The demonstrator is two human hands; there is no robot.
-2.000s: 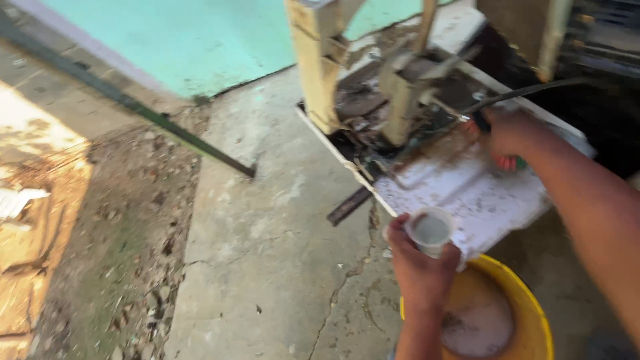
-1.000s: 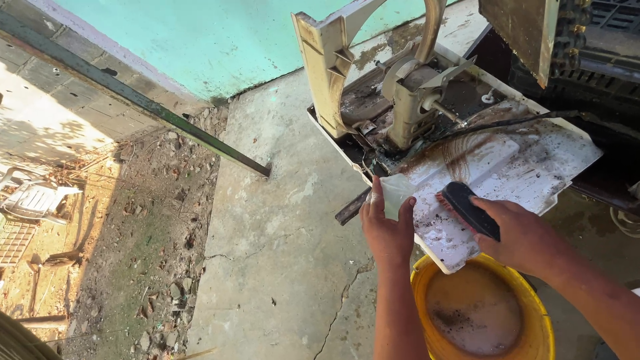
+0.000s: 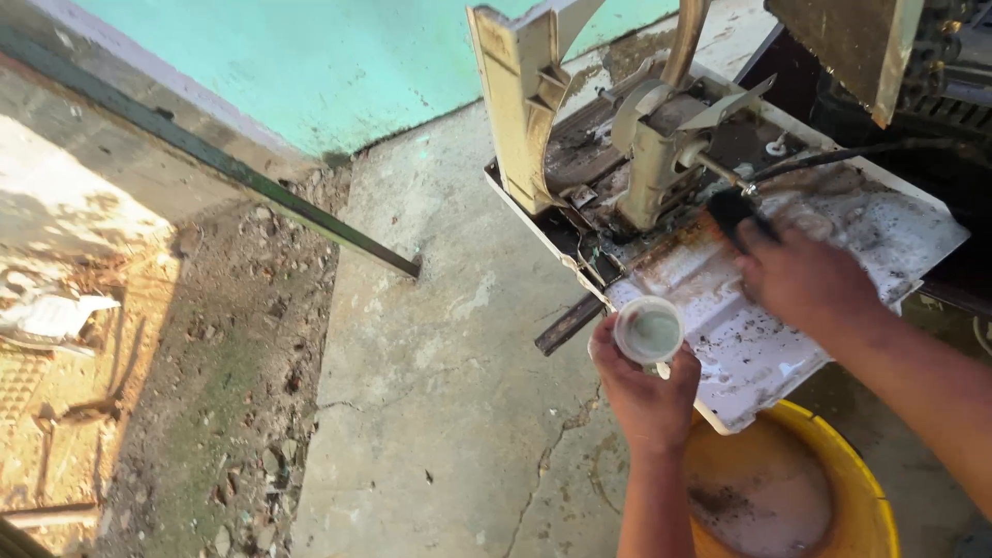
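My left hand holds a small clear plastic cup with pale liquid in it, beside the front left edge of a dirty white metal panel. In my right hand is a dark-backed scrubbing brush, its bristles against the brown-stained part of the panel. Just beyond the brush, a metal shaft sticks out of a beige bracket that stands on the panel. The fingertips of my right hand are partly blurred.
A yellow bucket of murky water stands below the panel's near edge. A green metal bar slants down to the cracked concrete floor. A black hose crosses the panel's right side, and a turquoise wall rises behind.
My right hand has moved the brush from the panel's near left part up toward the shaft. The cup in my left hand now shows its open top to the camera.
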